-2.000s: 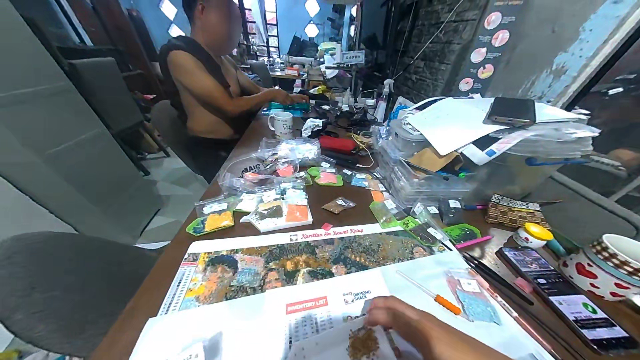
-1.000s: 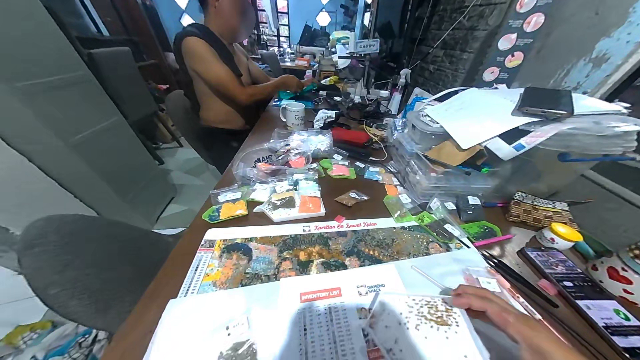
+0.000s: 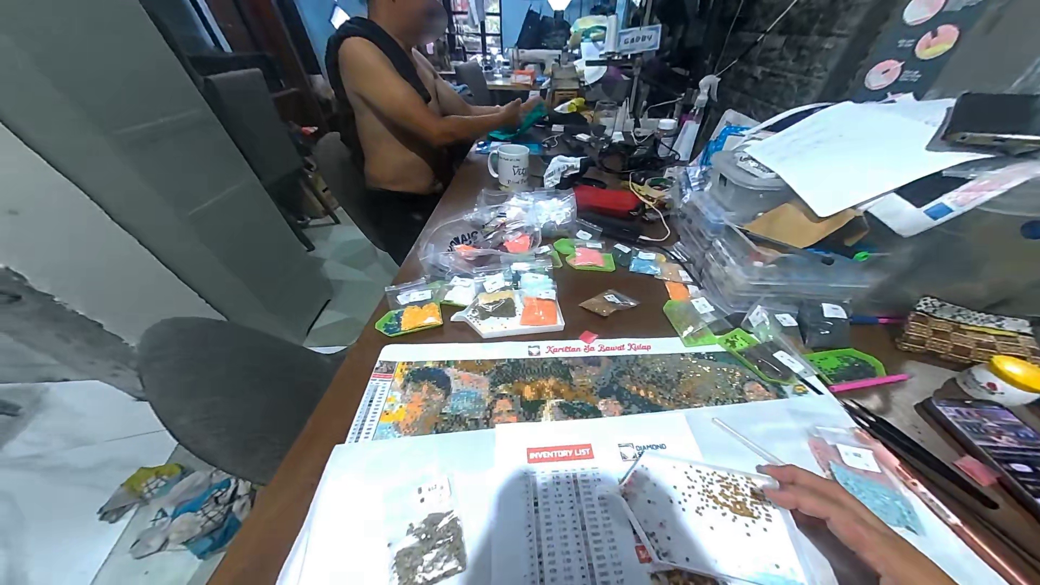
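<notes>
My right hand (image 3: 837,516) comes in from the lower right, its fingertips on the right edge of a white tray (image 3: 711,516) that holds scattered brown and dark beads. The tray lies tilted over a printed inventory sheet (image 3: 569,504). To the left is a clear bag of grey-brown beads (image 3: 429,540). A thin clear stick (image 3: 746,441) lies above the hand, and a bag of light blue beads (image 3: 873,491) lies to its right. Behind the sheets is a partly covered diamond painting canvas (image 3: 552,386). My left hand is not in view.
Green trays (image 3: 410,318), a white tray with orange beads (image 3: 516,313) and small bags stand behind the canvas. At the right are black tweezers (image 3: 918,451), a phone (image 3: 987,447) and stacked plastic boxes (image 3: 772,264). A person (image 3: 398,106) sits by a mug (image 3: 511,166).
My right hand has moved right, from brown beads low on the sheet to the tray's right edge. The tray with scattered beads shows over the inventory sheet. An orange-tipped tool has gone from sight.
</notes>
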